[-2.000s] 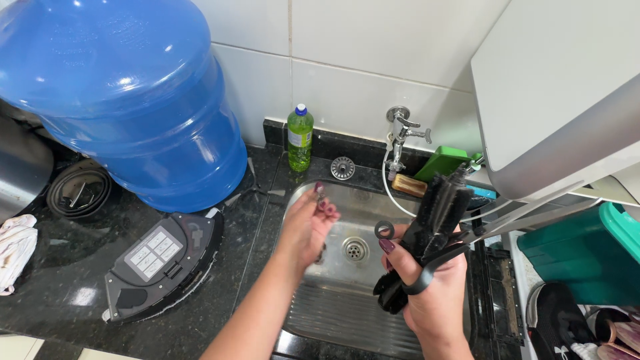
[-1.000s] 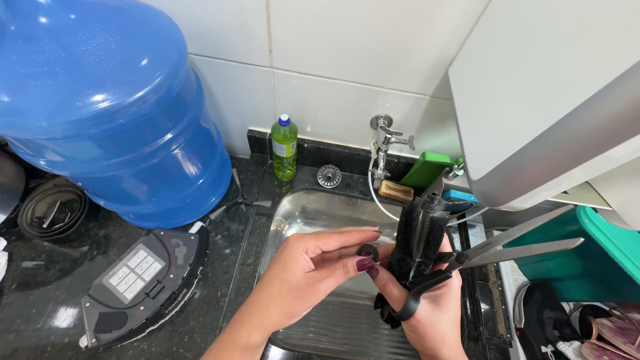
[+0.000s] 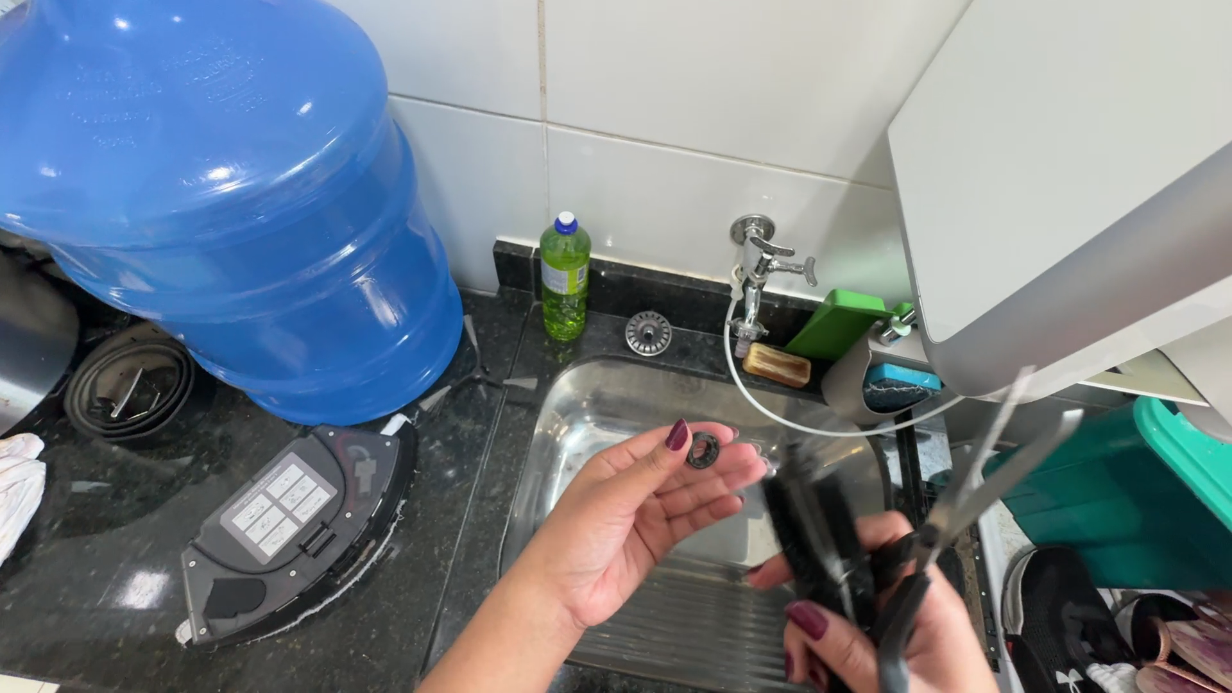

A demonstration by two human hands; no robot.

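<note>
Over the steel sink (image 3: 577, 404), my left hand (image 3: 645, 510) is palm up and pinches a small black ring (image 3: 703, 449) between thumb and fingers. My right hand (image 3: 885, 616) grips a black cylindrical brush roller (image 3: 818, 529), blurred by motion. The same hand also holds scissors (image 3: 929, 544), whose blades are spread and point up to the right. On the counter to the left lies a dark robot vacuum mop or dust-tank module (image 3: 298, 534) with a pictogram label and pale lint along its curved edge.
A large blue water jug (image 3: 289, 212) stands at the left. Behind the sink are a green liquid bottle (image 3: 564, 279), a sink strainer (image 3: 649, 333), a faucet (image 3: 756, 279), a soap bar (image 3: 777, 366) and a blue sponge (image 3: 900, 380). A white appliance (image 3: 1049, 173) overhangs the right side.
One second ago my left hand was against the roller with its fingers on the ring. It has since drawn left, holding the ring apart from the roller. The roller now tilts the other way.
</note>
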